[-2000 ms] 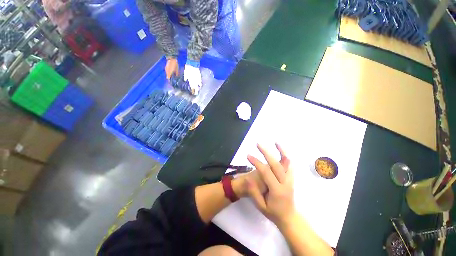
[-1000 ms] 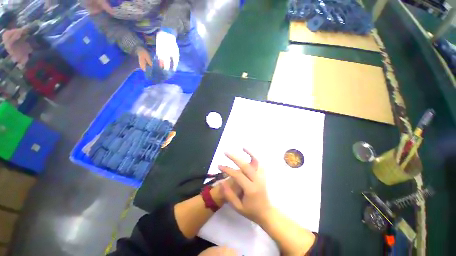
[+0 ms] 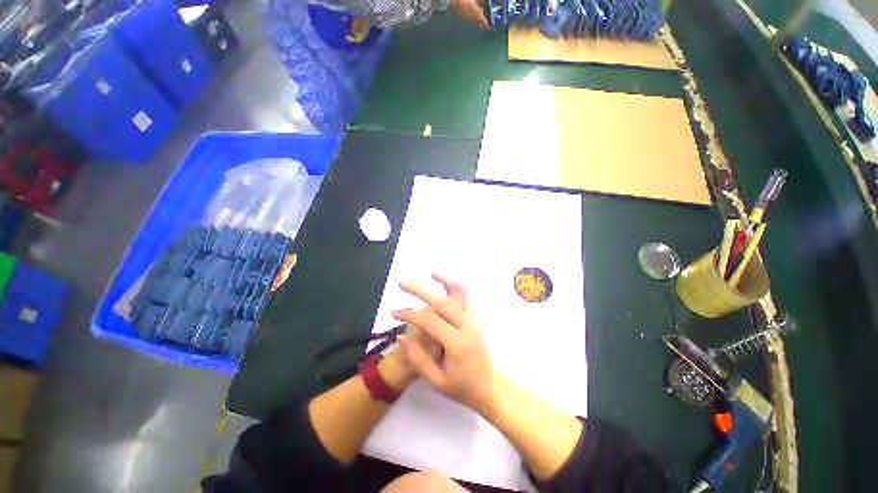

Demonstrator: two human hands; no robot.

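Note:
My right hand point(image 3: 451, 347) lies across my left hand over the white paper sheet point(image 3: 491, 231). Its fingers are spread and hold nothing that I can see. My left hand point(image 3: 412, 358), with a red band at the wrist, is mostly hidden under the right one, so its grip does not show. Black-handled cutters point(image 3: 348, 344) lie at the paper's left edge, with their head partly behind the hands. A small round dish of brown-gold pieces point(image 3: 532, 285) stands on the paper.
A cardboard sheet point(image 3: 597, 142) lies beyond the paper. Right are a round lid point(image 3: 658, 260), pen pot point(image 3: 722, 287), coil stand point(image 3: 691, 380) and blue tool point(image 3: 736, 433). White tissue point(image 3: 374, 224) and a crate of blue units point(image 3: 207, 289) are left. A person's hand point(image 3: 470, 12) is at the back.
The view has turned to the right. The other person has moved from the crate to the blue units at the back. My hands stay crossed in much the same pose.

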